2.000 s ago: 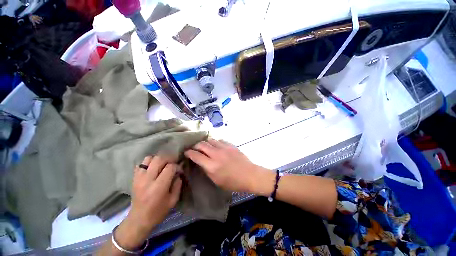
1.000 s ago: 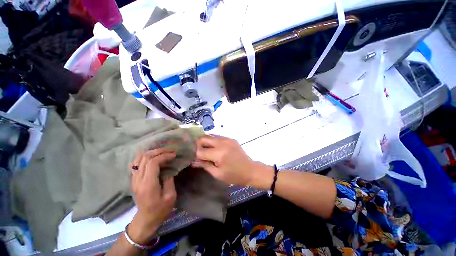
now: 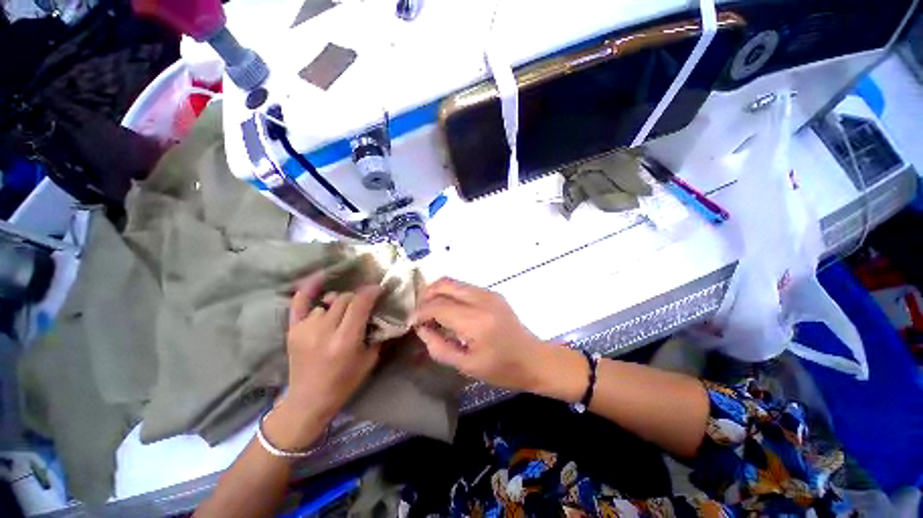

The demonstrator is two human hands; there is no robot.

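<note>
The olive-khaki garment body [image 3: 192, 293] lies heaped left of the needle area and hangs over the table's front edge. A folded garment edge [image 3: 397, 304] is brightly lit just in front of the presser foot area, which the cloth and machine parts mostly hide. My left hand [image 3: 332, 349] presses and pinches the cloth left of this fold, fingers bent. My right hand [image 3: 471, 329] pinches the right side of the fold between thumb and fingers. The white sewing machine head [image 3: 314, 121] stands just beyond both hands.
A smartphone [image 3: 577, 111] is strapped to the machine arm. Olive scraps [image 3: 605, 182] and pens [image 3: 688, 192] lie on the bed under it. A plastic bag [image 3: 771, 253] hangs at the right. A small brown-grey piece [image 3: 328, 66] lies on top of the machine head.
The pinched edge is now turned up and brightly lit near the needle area. My left hand has moved slightly up and right, its fingers closer to the right hand.
</note>
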